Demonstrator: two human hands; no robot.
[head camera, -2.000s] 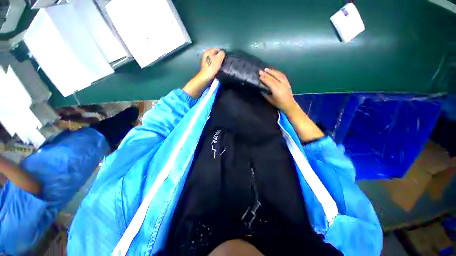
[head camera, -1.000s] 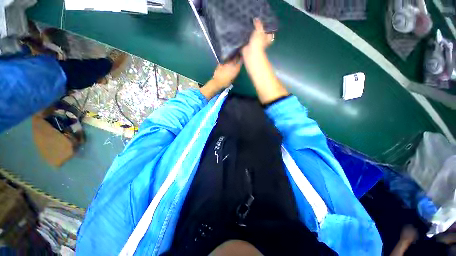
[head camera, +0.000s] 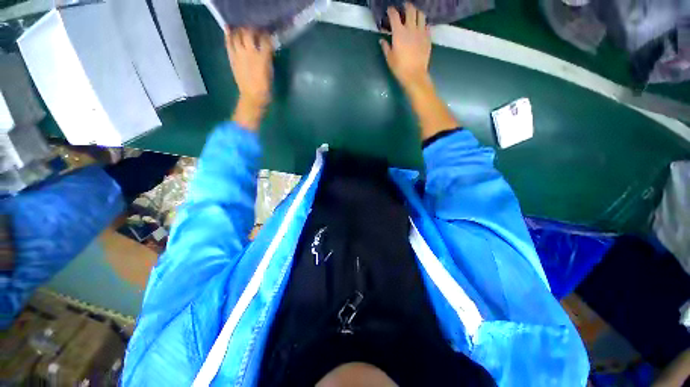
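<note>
A white-edged gift box with a grey patterned packet (head camera: 265, 10) is cut off by the top edge, left of centre. My left hand (head camera: 251, 64) has its fingers at the box's near edge. Another dark grey patterned packet (head camera: 458, 9) lies at the top edge, right of centre. My right hand (head camera: 409, 47) reaches to its left end with the fingers partly spread; the fingertips are near the picture's edge, and their grip is unclear.
White boxes (head camera: 91, 75) stand on the green bench (head camera: 340, 98) at left. A small white card (head camera: 513, 122) lies at right. Grey-wrapped things (head camera: 628, 34) are at upper right. A blue bin (head camera: 564, 253) is below the bench. Another person's blue sleeve (head camera: 64, 219) is at left.
My hands were together on the grey packet and are now apart. The packet at my left hand is farther forward. The view has shifted, bringing the left boxes back into sight.
</note>
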